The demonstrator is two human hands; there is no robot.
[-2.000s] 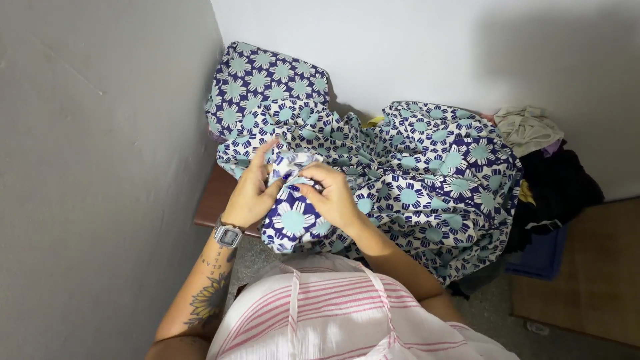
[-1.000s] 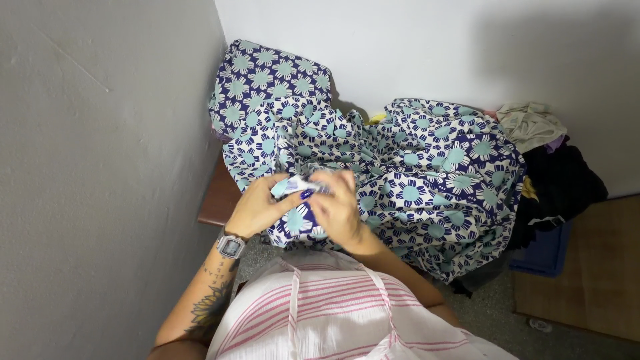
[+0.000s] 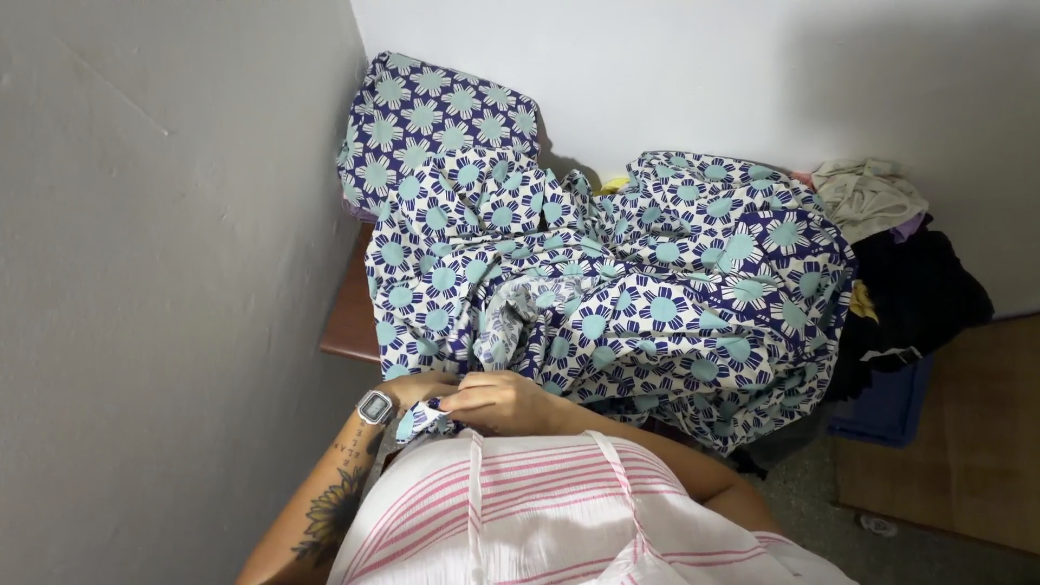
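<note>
A large crumpled fabric with blue, white and teal flowers (image 3: 666, 313) spreads across the middle of the view. Close to my chest, my left hand (image 3: 426, 388) grips part of its near left end, its fingers partly hidden by the cloth and my other hand. Touching it on the right, my right hand (image 3: 504, 404) pinches a small bunched corner of the same fabric, which pokes out below the fingers. Behind the fabric, at the upper left, sits a folded cloth bundle (image 3: 439, 114) with a similar flower print on dark blue.
A brown wooden surface edge (image 3: 351, 317) shows under the fabric at left. Right of the fabric lie a grey-beige garment (image 3: 868, 197) and black clothes (image 3: 926, 284), above a blue plastic container (image 3: 881, 406). A wooden panel (image 3: 951, 439) stands at lower right. Walls close in at left and behind.
Both hands have moved down toward my chest with the gripped fabric. The flowered piece that stood up around my hands has been drawn down with them.
</note>
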